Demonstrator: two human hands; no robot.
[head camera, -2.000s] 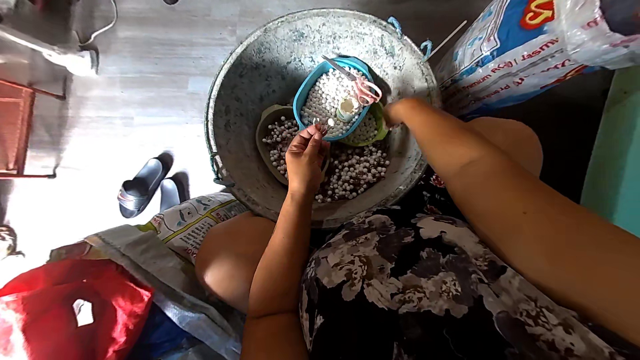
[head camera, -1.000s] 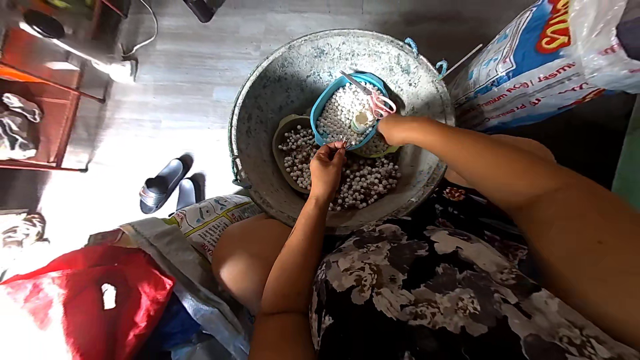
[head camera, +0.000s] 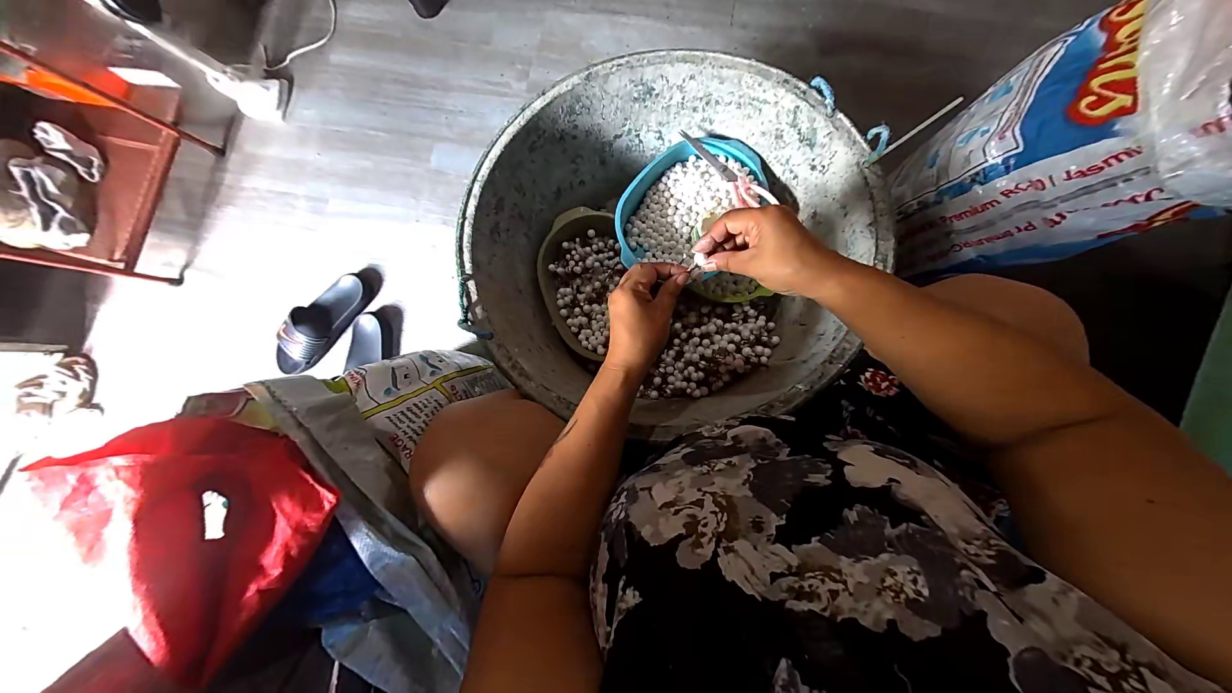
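Over a large round worn basin (head camera: 818, 144), my left hand (head camera: 643, 310) pinches a small piece, too small to name, between thumb and fingertips. Touching or nearly touching it, my right hand (head camera: 756, 252) holds a small white bead (head camera: 700, 258). Beneath them are a blue plastic basket (head camera: 630, 197) of white beads, with pink-handled scissors (head camera: 717, 164) lying across it, and a green container (head camera: 736, 294), partly hidden by my right hand. An olive-green container (head camera: 549, 274) of beads sits at the left, and many loose white beads on dark bits (head camera: 712, 346) lie in the basin's bottom.
A printed plastic sack (head camera: 1020, 144) stands right of the basin. Slides (head camera: 322, 322) lie on the floor at the left, below a reddish-brown rack (head camera: 144, 207). A red bag (head camera: 231, 500) and a woven sack (head camera: 385, 520) are beside my left leg.
My right hand has moved from the right side of the blue basket to my left hand's fingertips, and a white bead now shows in its fingers. My left hand stays over the basin.
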